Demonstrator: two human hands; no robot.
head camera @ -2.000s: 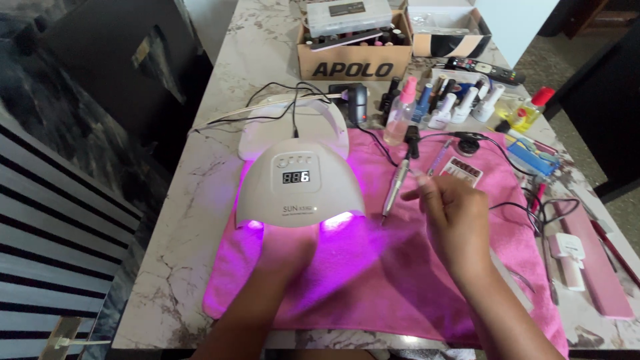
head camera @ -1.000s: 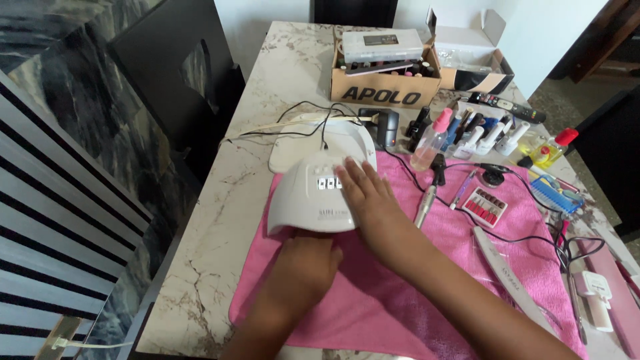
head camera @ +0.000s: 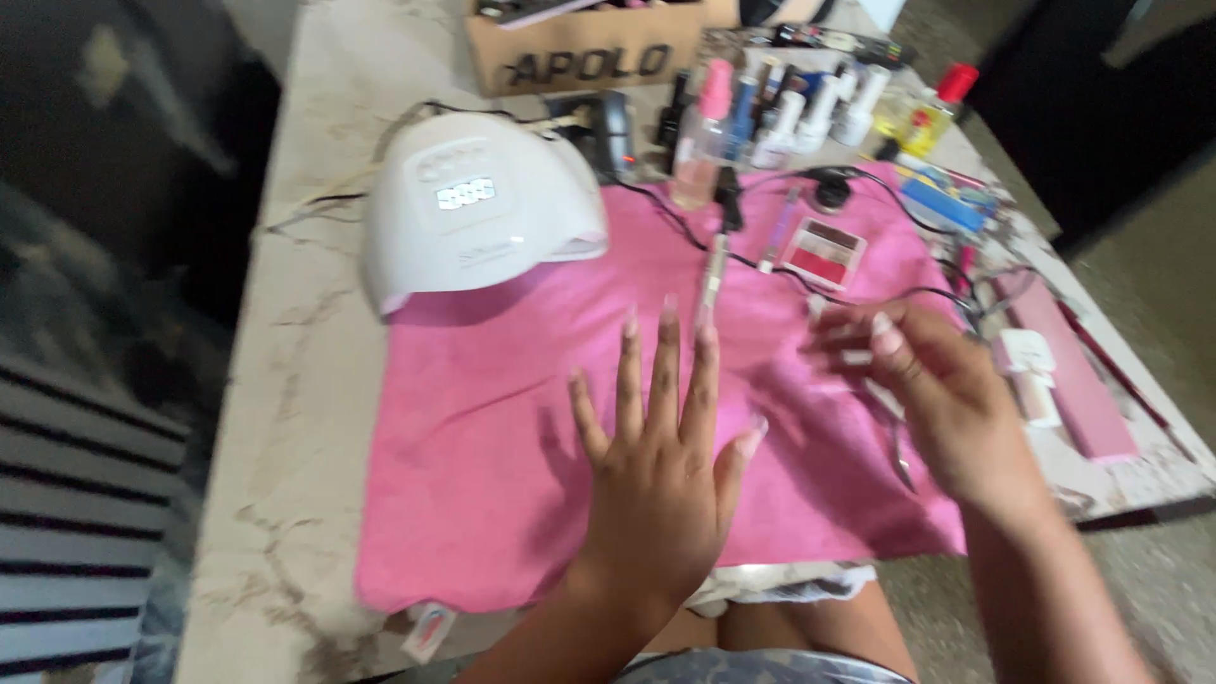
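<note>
My left hand [head camera: 660,475] is spread palm down over the pink towel [head camera: 475,437], fingers apart, long nails showing, nothing held. My right hand [head camera: 936,389] is raised over the towel's right side, blurred, its fingers curled; whether it holds anything is unclear. A white nail lamp [head camera: 484,209] rests at the towel's upper left, its display lit and no purple glow visible. The pen-shaped nail drill [head camera: 712,280] lies just beyond my left fingertips. Near my right hand are a case of nail drill bits [head camera: 824,254] and a metal tool [head camera: 898,442], partly hidden.
A pink-capped spray bottle [head camera: 701,138] and several nail polish bottles [head camera: 803,119] stand behind the towel, before a cardboard box [head camera: 589,47]. Black cables cross the towel's top. At right lie a blue brush [head camera: 943,201], a white bottle [head camera: 1031,375] and a pink flat case [head camera: 1069,370].
My left hand has come out from the lamp and is spread on the right of it. My right hand has left the lamp's top and moved right. The lamp stands turned and farther back.
</note>
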